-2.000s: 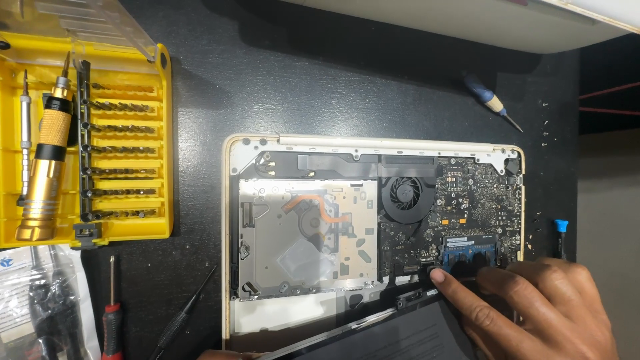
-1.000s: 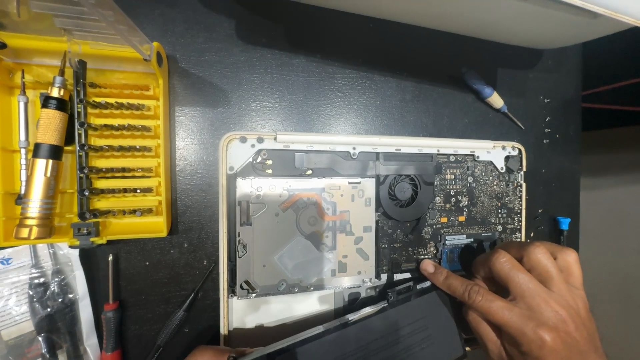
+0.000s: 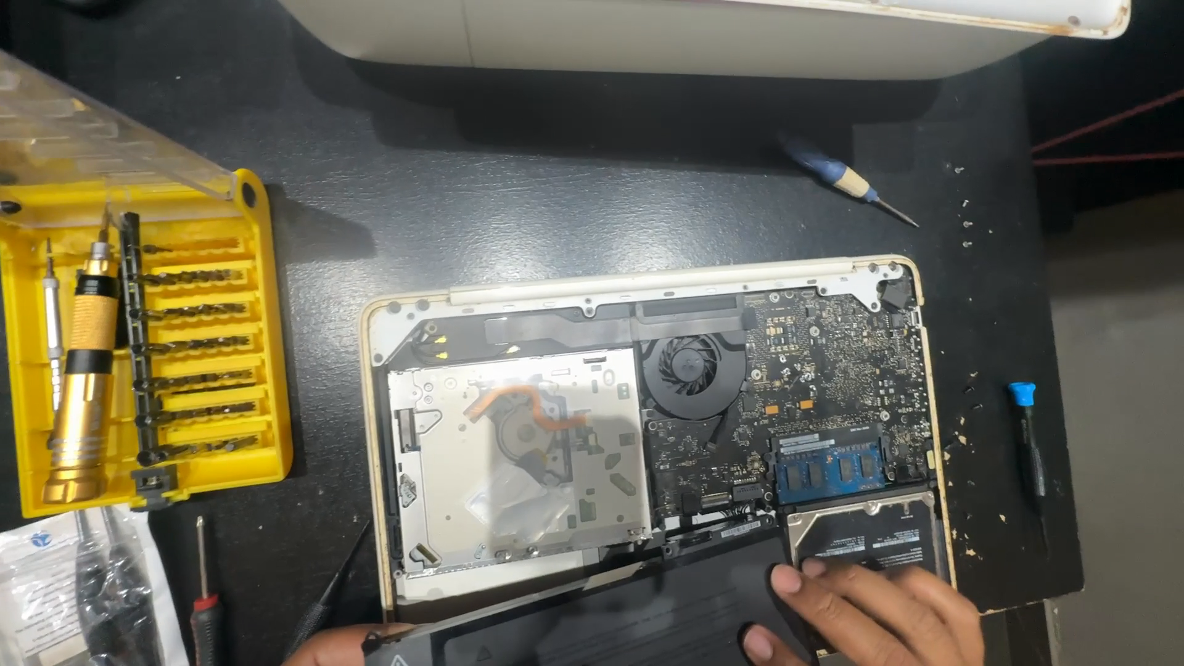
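An opened laptop base [image 3: 592, 301] with a pale rim lies on the table, its optical drive [image 3: 444, 499], cooling fan [image 3: 694, 370], circuit board, blue memory module [image 3: 831, 474] and hard drive [image 3: 865, 532] exposed. A black laptop battery [image 3: 601, 620] is tilted over its lower edge, beside a cable connector [image 3: 751, 492]. My left hand [image 3: 340, 646] holds the battery's left end, mostly out of frame. My right hand [image 3: 869, 610] has its thumb and index fingertip on the battery's right end, the other fingers over the hard drive.
On the left are a yellow bit case [image 3: 277, 370] holding a gold screwdriver [image 3: 83, 370], a plastic bag [image 3: 83, 592], a red-black screwdriver [image 3: 205, 601] and dark tweezers [image 3: 328, 592]. A blue-beige screwdriver [image 3: 846, 180], small screws [image 3: 967, 224] and a blue-capped screwdriver [image 3: 1025, 435] lie right. A white casing [image 3: 647, 42] stands behind.
My right hand has moved down from the connector area beside the memory module to the battery's right end. The memory module and hard drive are now uncovered more.
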